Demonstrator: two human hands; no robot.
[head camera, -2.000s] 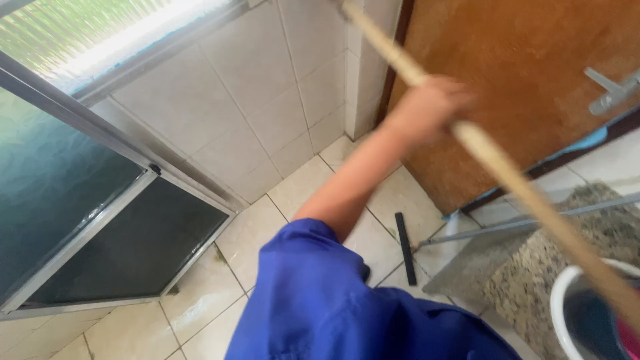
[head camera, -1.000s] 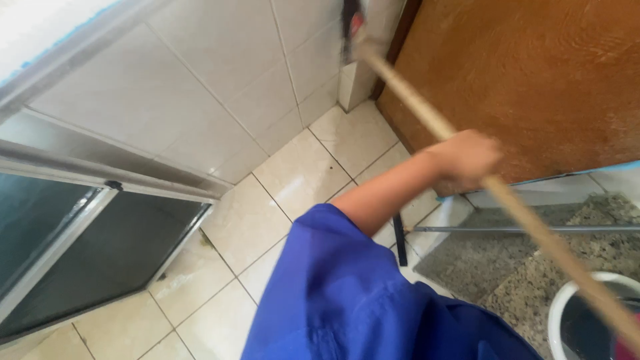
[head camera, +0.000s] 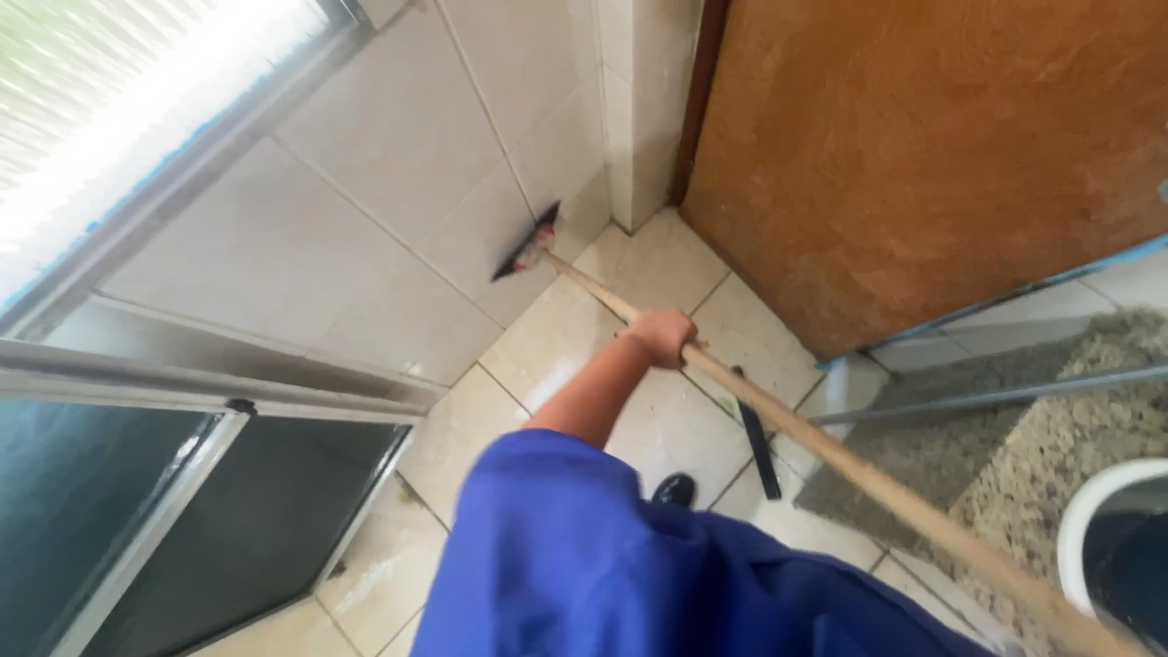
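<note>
My left hand (head camera: 664, 338), in a blue sleeve, is closed around the long wooden handle (head camera: 849, 465) of a pole tool. At the handle's far end, a dark-edged head (head camera: 527, 245) with red and whitish parts, probably a squeegee, is against the lower part of the tiled wall (head camera: 383, 155), left of the corner. The handle runs down to the lower right edge of the head view. My right hand is out of view.
A brown wooden door (head camera: 912, 155) stands at upper right. A black bar (head camera: 759, 447) lies on the tiled floor. A white bucket (head camera: 1077, 538) with dark contents stands by a speckled stone surface (head camera: 1031, 456). Framed dark panels (head camera: 237, 520) fill the lower left, below a window (head camera: 137, 109).
The tool's head has moved down the wall from near the top of the view towards the floor. My left hand has stayed closed on the handle and moved down with it.
</note>
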